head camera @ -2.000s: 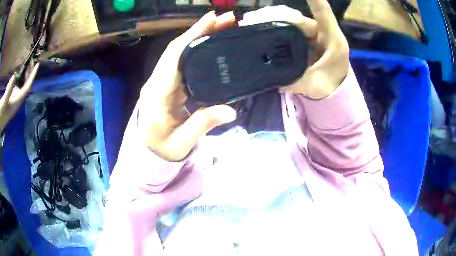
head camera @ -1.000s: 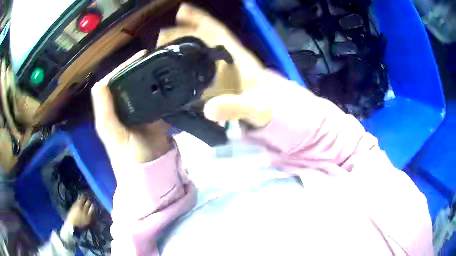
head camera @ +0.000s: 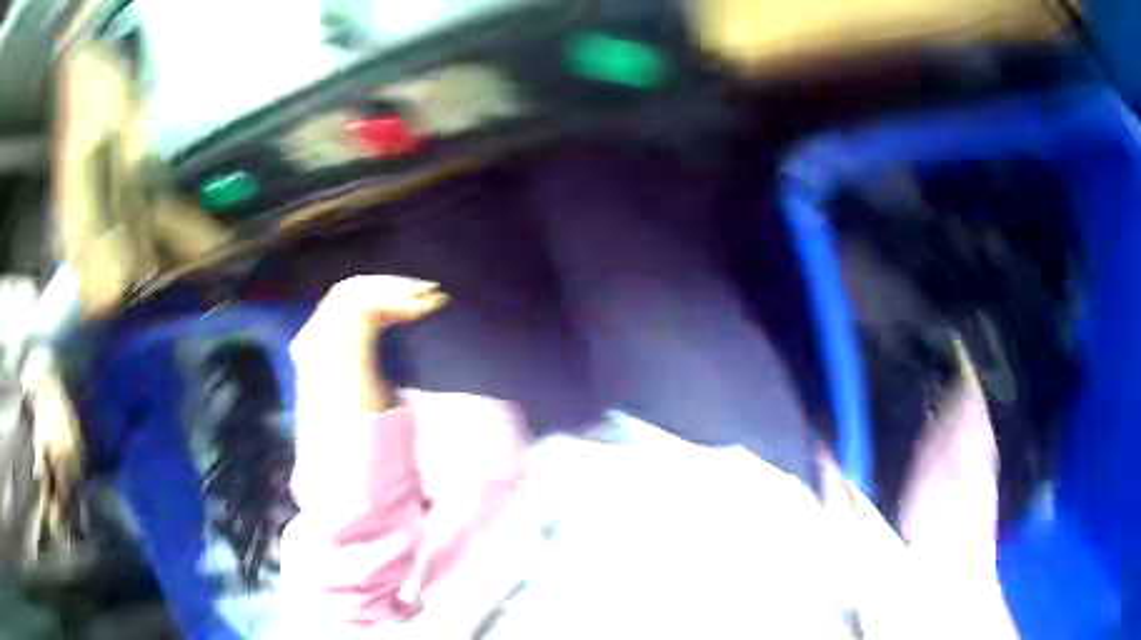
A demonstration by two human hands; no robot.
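My left hand (head camera: 365,319) is raised above my lap at the centre left, with the thumb and fingers apart and nothing visible in it. My right arm reaches into the blue bin on the right (head camera: 841,338). Only a small, blurred bit of my right hand (head camera: 963,359) shows there, so what it touches or holds cannot be told. Dark parts (head camera: 988,263) lie in that bin, too blurred to tell one from another. The black housing cannot be made out.
The press front has a red button (head camera: 385,134) and green buttons at its left (head camera: 229,189) and right (head camera: 616,59). A blue bin (head camera: 150,438) with black corded parts stands at left. Another person's arm (head camera: 100,188) is at far left.
The black housing has left my left hand. My right hand has moved away to the right and down into the right bin. The view has turned and is more blurred.
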